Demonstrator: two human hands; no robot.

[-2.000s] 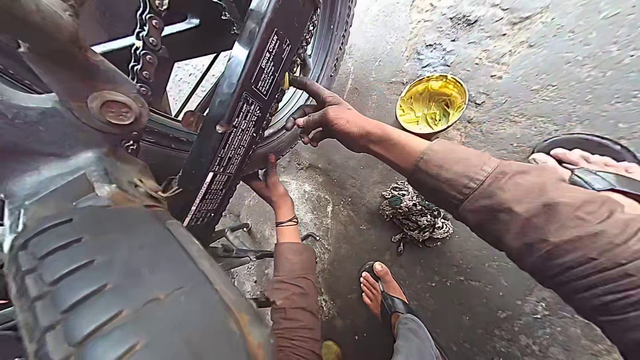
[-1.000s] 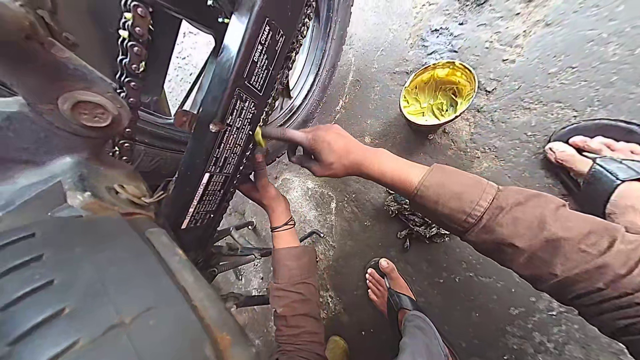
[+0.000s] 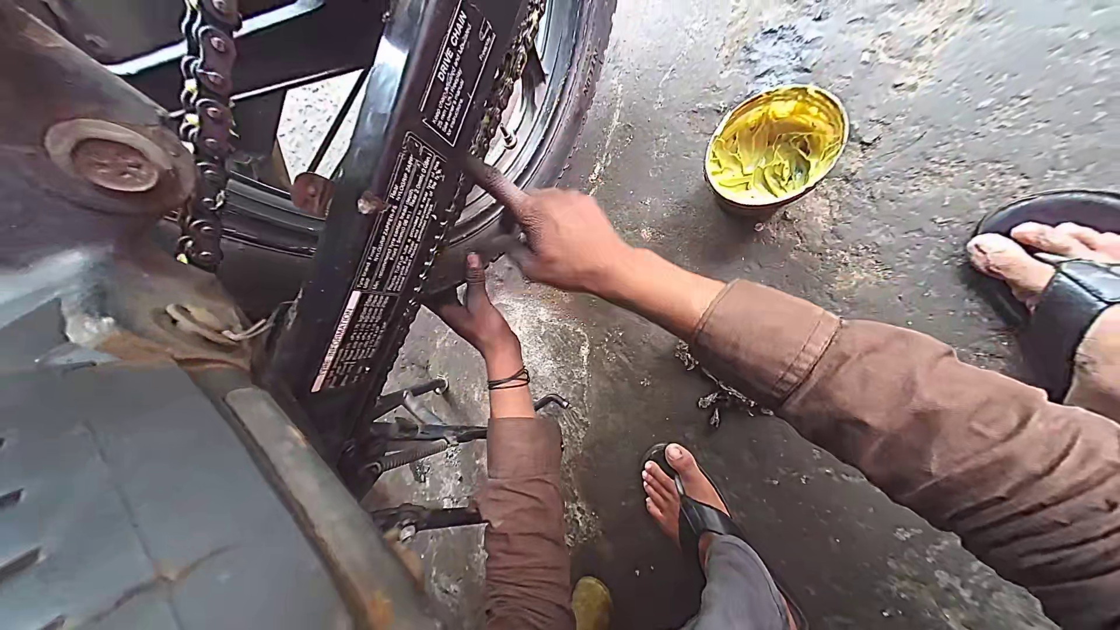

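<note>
The motorcycle's drive chain (image 3: 503, 101) runs along the edge of the black chain guard (image 3: 385, 210), which bears printed labels. My right hand (image 3: 564, 236) has its blackened index finger stretched to the chain; the other fingers are curled. Below it, my left hand (image 3: 477, 315) reaches up at the lower run of the chain beside the guard, its thumb raised and its other fingers partly hidden behind the guard. Specks of yellow grease show on the chain's upper run (image 3: 208, 131) at the left.
An open tub of yellow grease (image 3: 777, 153) stands on the concrete floor right of the rear tyre (image 3: 582, 96). A rag (image 3: 722, 389) lies partly under my right forearm. My sandalled feet are at the bottom and right. A stand (image 3: 429, 521) juts out low on the motorcycle.
The yellow grease seen on my right index fingertip in the earlier frames no longer shows. My right hand has stayed at the chain.
</note>
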